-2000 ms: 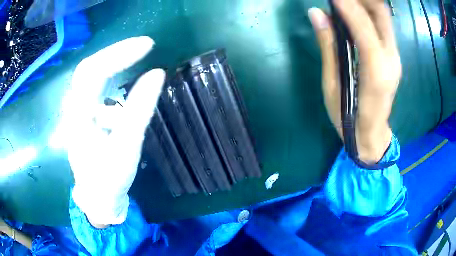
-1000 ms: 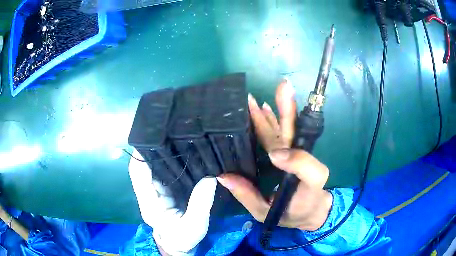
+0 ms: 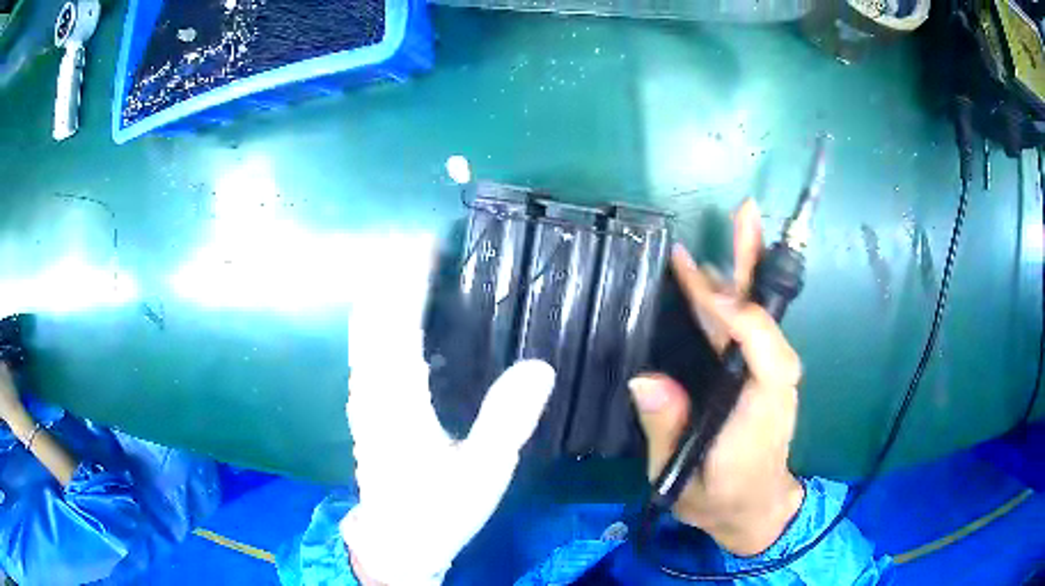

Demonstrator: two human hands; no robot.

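Note:
Three long black plastic housings (image 3: 562, 309) lie side by side on the green mat, flanged ends away from me. Thin dark lead wires show near their far ends. My left hand (image 3: 430, 424), in a white glove, is at their left side, thumb spread over the left housing. My bare right hand (image 3: 733, 401) holds the soldering iron (image 3: 783, 275) between its fingers, tip pointing away and up to the right. Its thumb and fingertips are close to the right side of the housings; whether they touch is unclear.
A blue parts bin (image 3: 401, 46) with small black pieces is at the upper left, a silvery tool (image 3: 70, 86) left of it. A roll (image 3: 888, 14) and a dark stand (image 3: 1020, 69) are upper right. The iron's cord (image 3: 934, 332) runs down the right. Another person's arm (image 3: 46, 446) shows lower left.
The housings, tilted up between both hands a second ago, now lie with their long faces up. My left glove has opened along their left side. The view has shifted, with the bin now further right.

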